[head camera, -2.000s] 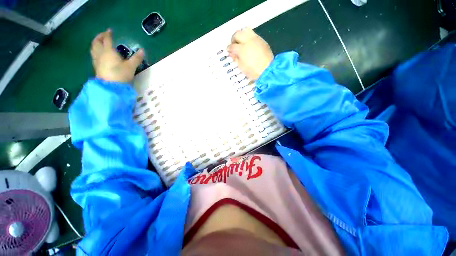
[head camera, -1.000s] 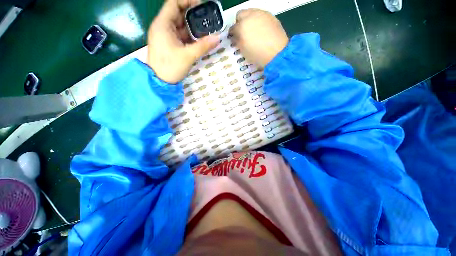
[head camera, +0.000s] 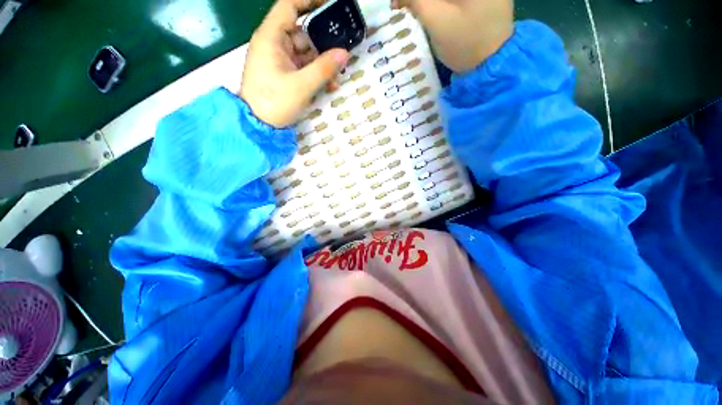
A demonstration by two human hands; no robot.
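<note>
My left hand (head camera: 279,75) holds a smartwatch body (head camera: 335,28) with a pale rim and black face, thumb on its lower edge, over the tray's far left part. The white parts tray (head camera: 317,190) lies in front of me, with rows of tan paddle-shaped pockets. A column near its right side holds small dark parts (head camera: 398,104). My right hand (head camera: 467,30) is at the tray's far right corner, cut off by the top edge. Its fingertips are out of the picture, so I cannot tell what it holds.
Two more watches, one nearer (head camera: 106,69) and one farther left (head camera: 24,136), lie on the green belt (head camera: 47,39). A grey metal post (head camera: 55,168) reaches in from the left over the white rail (head camera: 138,126). A pink-and-white fan (head camera: 30,324) stands at lower left.
My left hand has picked up a watch from the belt and brought it over the tray. My right hand has lately moved right and up, away from the watch. The view has shifted.
</note>
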